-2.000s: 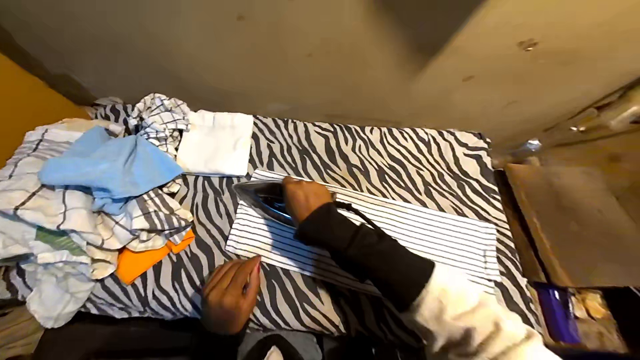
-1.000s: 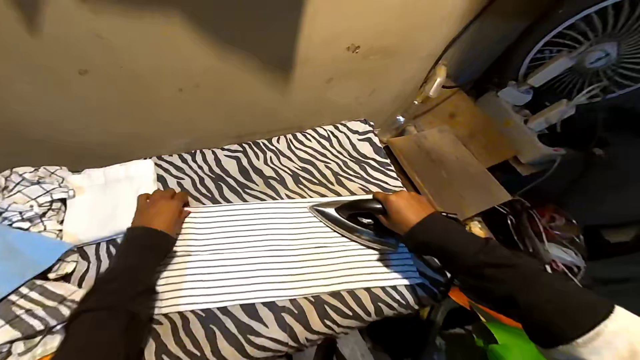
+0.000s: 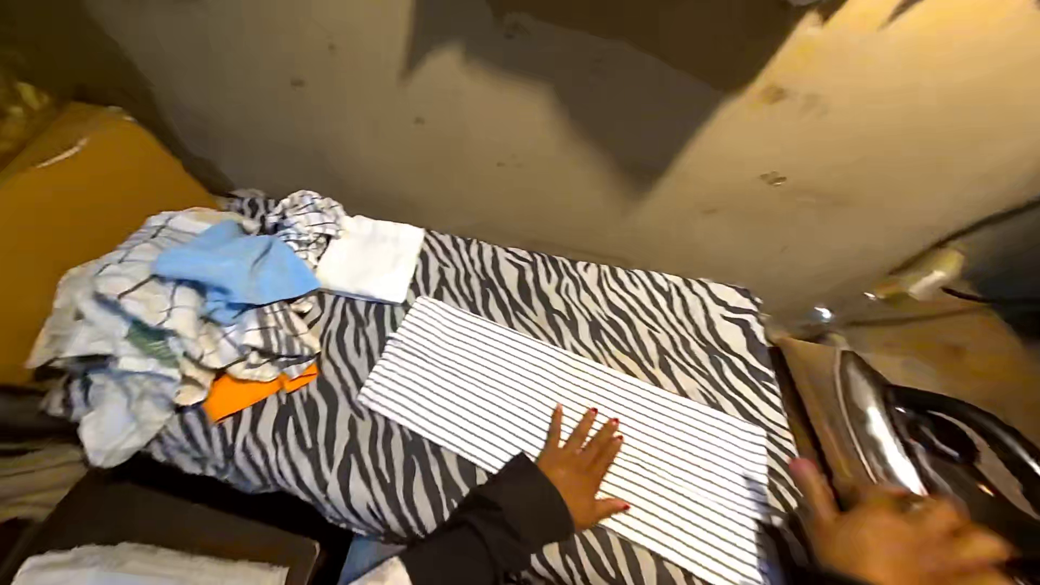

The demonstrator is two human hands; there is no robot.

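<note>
A white cloth with thin dark stripes (image 3: 504,374) lies flat and folded long on a zebra-print covered surface (image 3: 634,317). My left hand (image 3: 581,463) rests on its near middle part, palm down with fingers spread. Blurred at the lower right, my right hand (image 3: 902,528) has its fingers apart and nothing visible in it, just in front of the clothes iron (image 3: 886,431). The iron stands over a brown board right of the zebra-print surface; its metal soleplate shows in part.
On the left is a heap of crumpled cloths, with a light blue cloth (image 3: 244,268) on top and an orange cloth (image 3: 244,394) below. A folded white cloth (image 3: 374,258) lies beside the heap. A wall (image 3: 520,162) rises behind.
The iron, gripped in my right hand on the striped cloth one second ago, is now off to the right and let go. My left hand has moved from the cloth's left end to its middle.
</note>
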